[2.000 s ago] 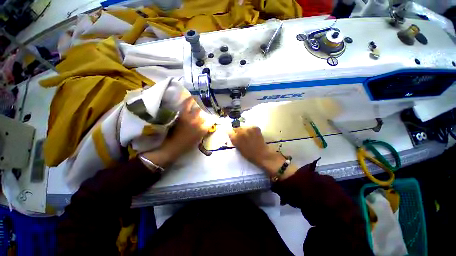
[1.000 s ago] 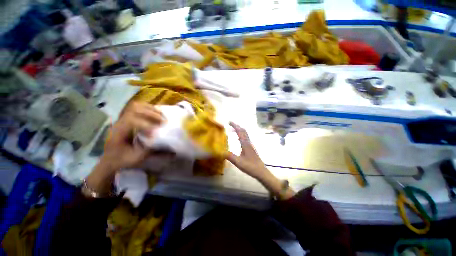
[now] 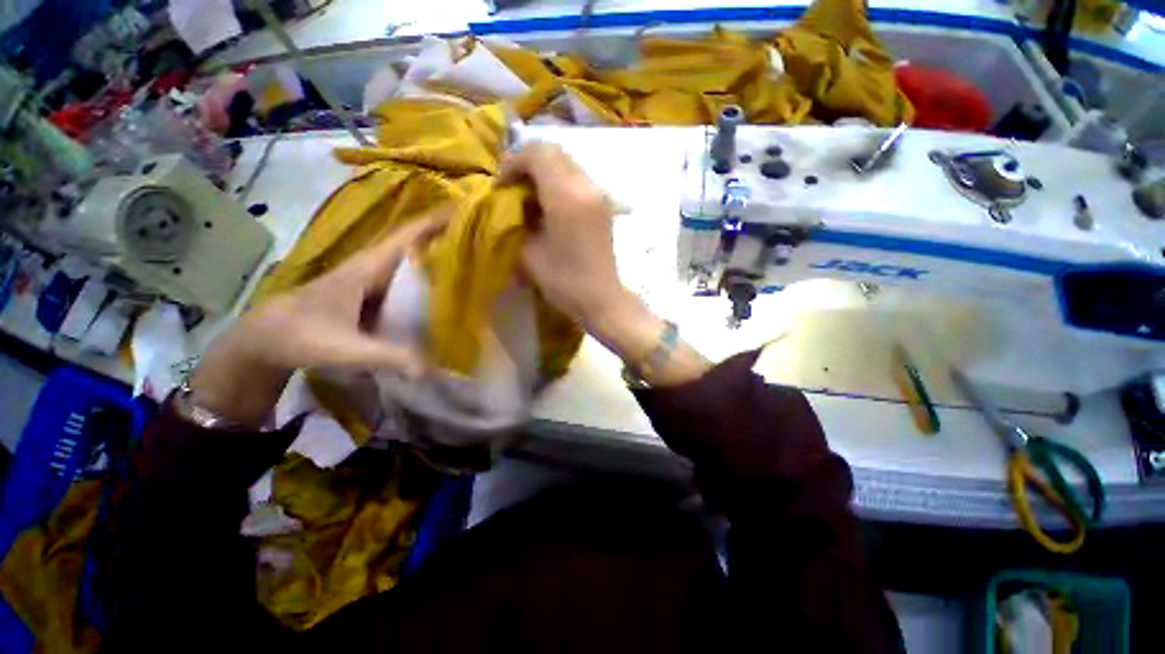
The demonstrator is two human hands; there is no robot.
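The mustard and off-white garment [image 3: 466, 281] is bunched up at the table's front edge, left of the sewing machine head [image 3: 869, 262]. My right hand [image 3: 569, 236] grips its mustard cloth from above. My left hand [image 3: 319, 319] is at the garment's left side with thumb and fingers spread around the pale part; it is slightly blurred, and whether it grips the cloth is unclear. The needle and presser foot area [image 3: 741, 300] is lit, with no garment under it.
Thread snips [image 3: 915, 390] and scissors [image 3: 1041, 479] lie right of the needle. Mustard cloth [image 3: 715, 77] is heaped behind the machine. A beige machine head [image 3: 173, 236] stands left. A blue bin [image 3: 70, 441] is lower left, a teal basket [image 3: 1111, 588] lower right.
The view has swung left. The garment has come away from the needle area to the left. My right hand has moved from beside the needle onto the mustard cloth. My left hand's fingers have spread.
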